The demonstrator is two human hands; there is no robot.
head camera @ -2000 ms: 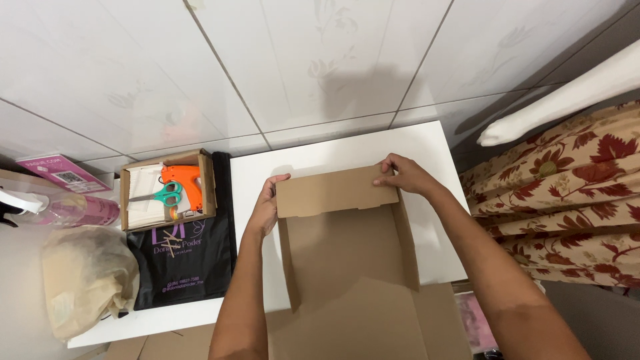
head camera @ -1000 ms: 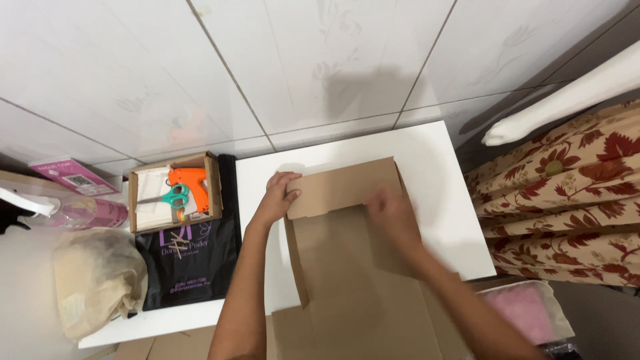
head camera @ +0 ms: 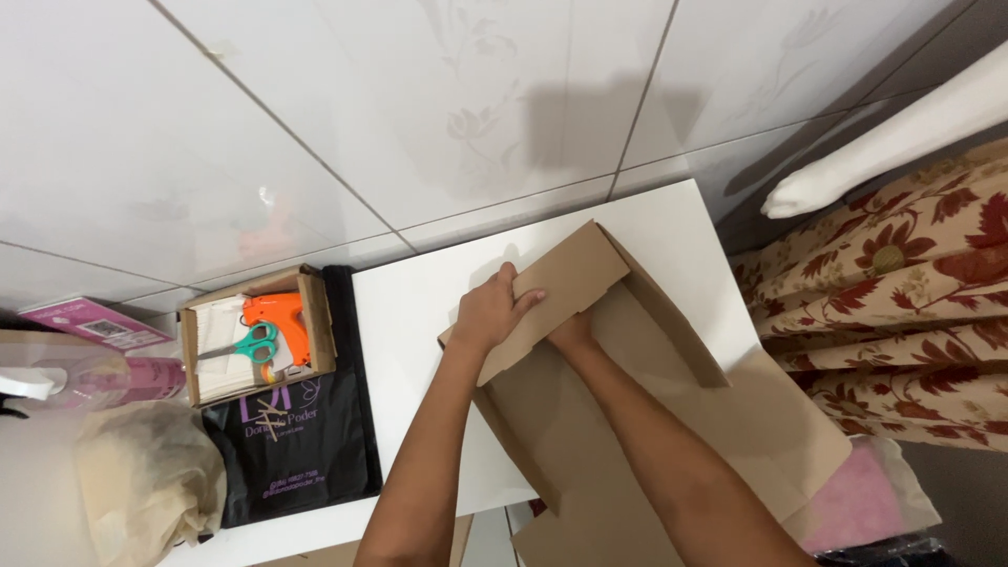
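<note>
A brown cardboard box (head camera: pixel 661 315), partly folded, lies at an angle on the white table (head camera: pixel 417 315), its side walls upright and a flap folded over at the far end. My left hand (head camera: pixel 492 307) grips that far end from outside, with the thumb over the flap. My right hand (head camera: pixel 573 327) reaches inside the box under the same flap, and its fingers are hidden there. The wide unfolded part of the cardboard extends past the table's near edge, below my forearms.
At left, a small box (head camera: pixel 327 346) holds teal-handled scissors (head camera: pixel 256 343) and an orange tagging gun (head camera: pixel 285 319), beside a black printed bag (head camera: pixel 315 441). A cloth-like beige bundle (head camera: pixel 150 480) and spray bottle (head camera: pixel 118 379) stand further left. A floral curtain (head camera: pixel 890 299) hangs at right.
The box has turned so its far end slants up to the right. My right hand has gone from the top of the flap to beneath it, inside the box.
</note>
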